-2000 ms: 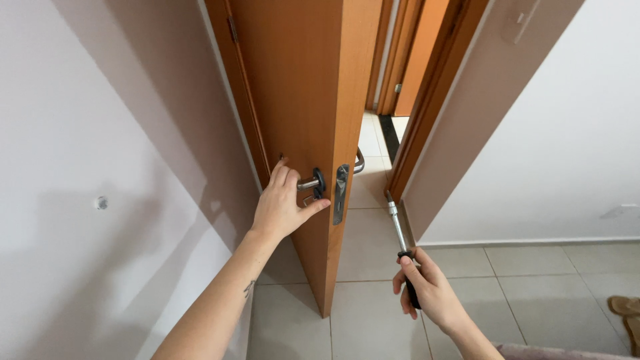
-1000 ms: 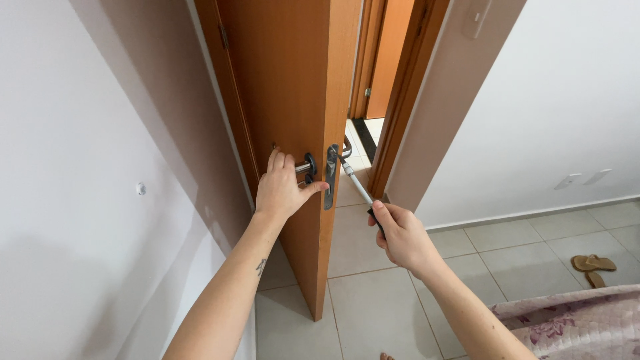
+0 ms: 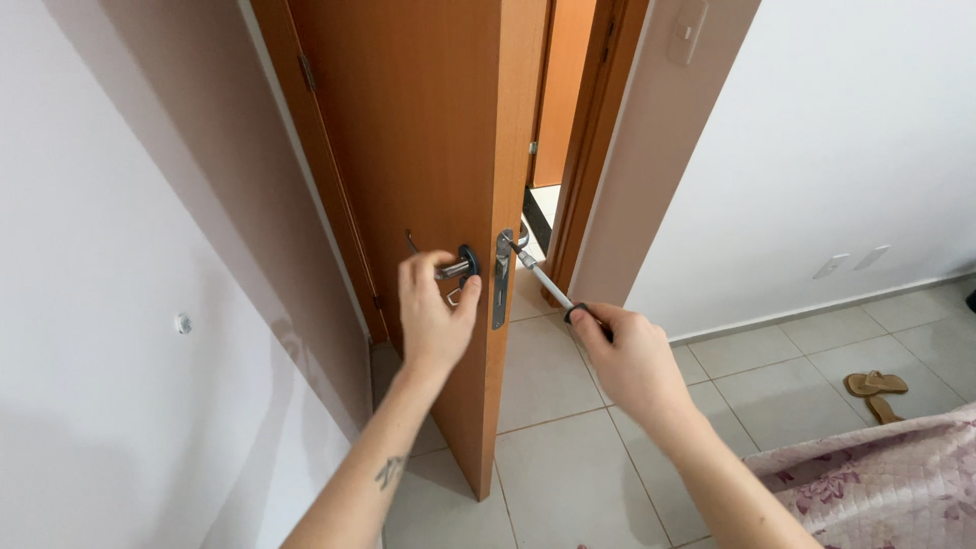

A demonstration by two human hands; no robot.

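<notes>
A brown wooden door (image 3: 404, 114) stands partly open, its edge facing me. Set into that edge is a metal lock faceplate (image 3: 500, 293). My right hand (image 3: 629, 358) grips a screwdriver (image 3: 550, 286) by its black handle; the tip meets the top of the faceplate, by its upper screw. My left hand (image 3: 438, 305) is curled around the metal door handle (image 3: 456, 268) on the near face of the door; whether its fingers press on the handle cannot be told. Part of the far-side handle (image 3: 523, 233) shows behind the door edge.
The wooden door frame (image 3: 591, 152) and a light switch (image 3: 688, 32) are to the right. White walls flank the door. Tan flip-flops (image 3: 874, 383) lie on the tiled floor (image 3: 557, 465), near a floral quilted cloth (image 3: 892, 488) at lower right. Wall outlets (image 3: 831, 265) sit low on the right wall.
Two seconds ago the screwdriver pointed up beside the door, clear of the faceplate; my right hand has brought its tip leftward to the plate. My left hand has stayed by the handle.
</notes>
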